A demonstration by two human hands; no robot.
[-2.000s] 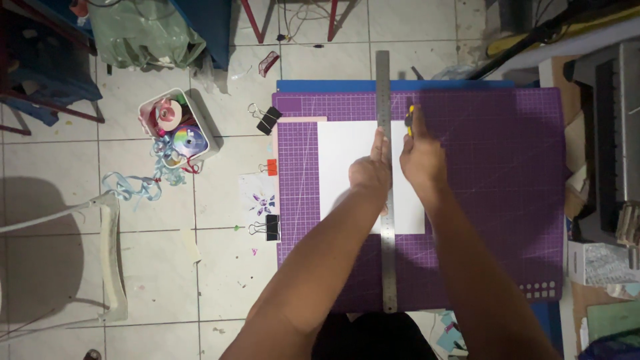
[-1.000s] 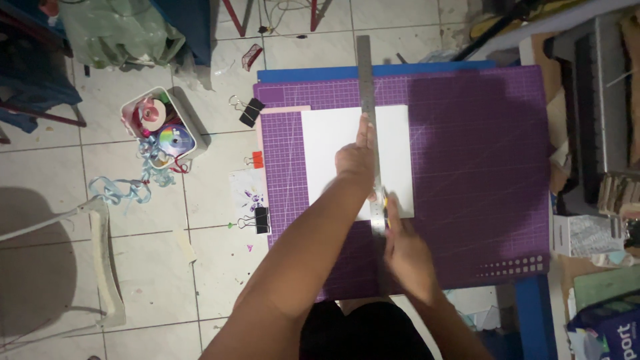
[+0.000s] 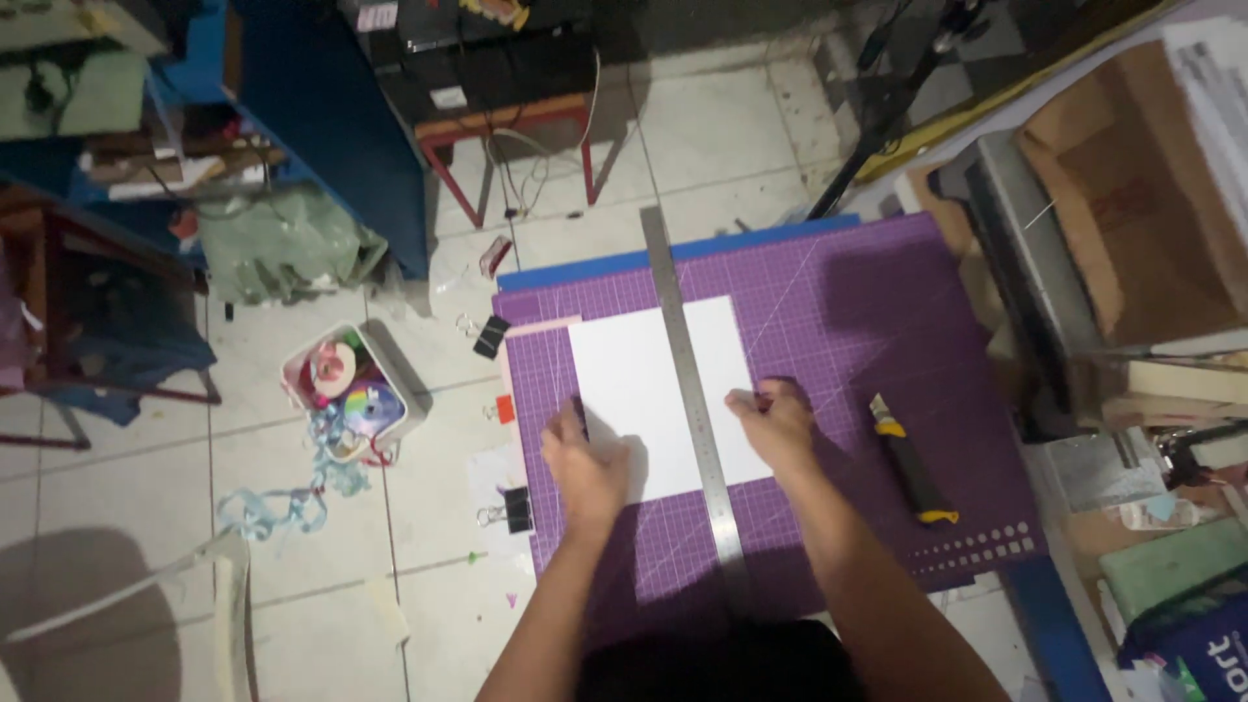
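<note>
A steel ruler [image 3: 684,356] lies lengthwise across white paper [image 3: 629,390] on a purple cutting mat [image 3: 858,351]. My left hand [image 3: 585,463] is at the paper's left edge, fingers bent, the fingertips partly hidden. At the right edge of the sheet is my right hand [image 3: 777,424], thumb and fingers near each other; whether it grips the paper cannot be told. To its right, a black and yellow utility knife [image 3: 909,463] lies on the mat, out of both hands.
Black binder clips [image 3: 491,336] and an orange clip [image 3: 504,409] sit along the mat's left edge. A white basket [image 3: 414,409] of ribbons stands on the tiled floor. A red-legged stand [image 3: 507,122] is ahead; boxes and papers line the right side.
The utility knife has left my right hand and lies on the mat. My left hand has moved off the ruler to the paper's left edge; my right hand is at its right edge. The view has shifted.
</note>
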